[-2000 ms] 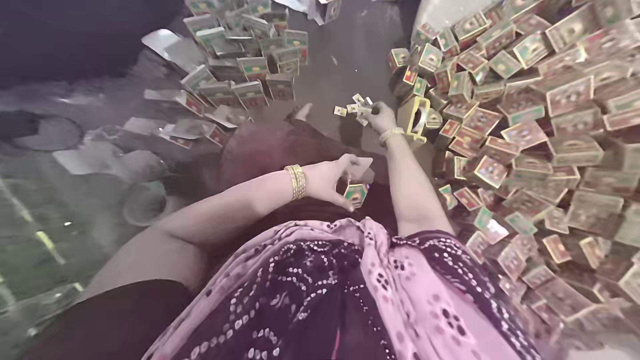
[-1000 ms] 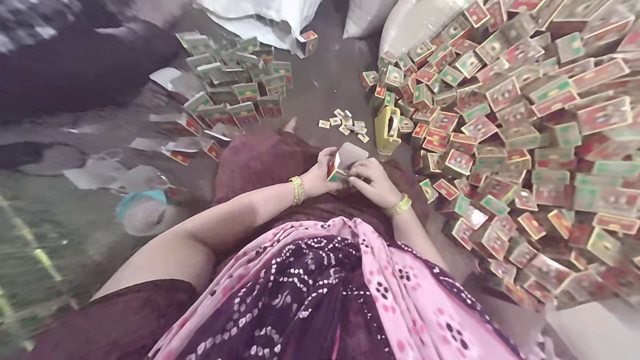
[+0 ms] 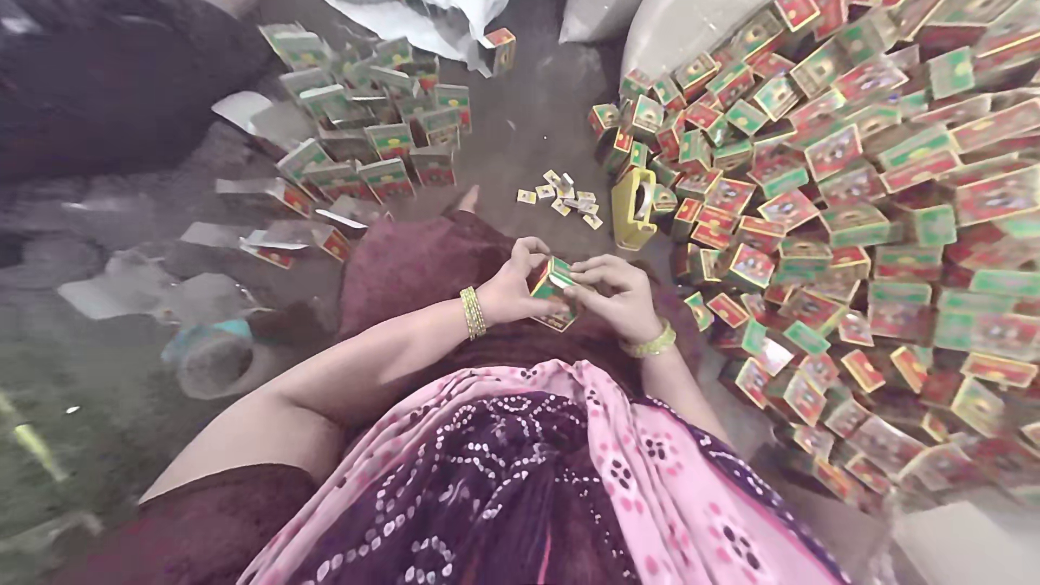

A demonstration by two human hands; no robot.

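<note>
A small red and green printed carton is between my two hands, above my lap. My left hand grips its left side with thumb and fingers. On the carton's upper right edge, by its green and white top, are the fingers of my right hand. Several small yellowish printed pieces lie loose on the floor beyond my hands. A yellow object with an opening, perhaps a tape dispenser, stands right of them.
A large heap of similar cartons fills the right side. More cartons with raised flaps stand at the upper left. White sacks are at the top. A round container with a blue-green rim sits at the left.
My right hand was at the small loose pieces two seconds ago and has come back to the carton. The raised pale flap seen a second ago no longer stands up; the carton's top looks closed.
</note>
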